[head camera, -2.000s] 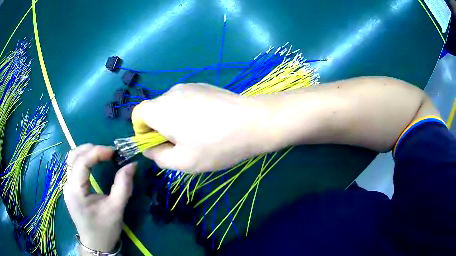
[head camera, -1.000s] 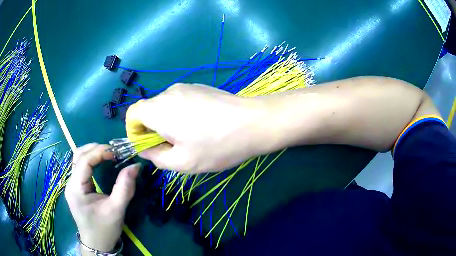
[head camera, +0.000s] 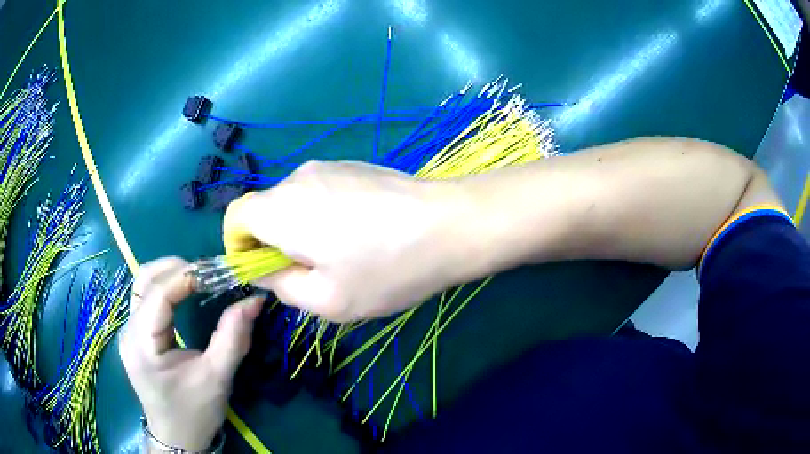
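My right hand (head camera: 346, 239) is closed around a thick bundle of yellow wires (head camera: 266, 262). Silver crimp terminals (head camera: 213, 275) stick out of the fist to the left, and the far wire ends fan out beyond the forearm. My left hand (head camera: 182, 346) has thumb and index finger apart beside the terminals; whether its fingertips hold something cannot be told. Several black connector housings (head camera: 196, 109) with blue wires (head camera: 284, 121) lie above my right hand. Two-wire assemblies with yellow and blue wires (head camera: 391, 359) lie below it, their housings dark and hard to make out.
Piles of blue and yellow assemblies (head camera: 84, 355) lie at the left side of the green table (head camera: 293, 53). A long yellow line (head camera: 89, 168) crosses the table and passes under my left hand. A white sheet (head camera: 780, 25) is at the top right edge, beside a dark sleeve.
My left thumb has moved slightly right and nearer to my right hand. The dark piece seen at the terminals two seconds ago no longer shows clearly. The bundle remains in my right fist.
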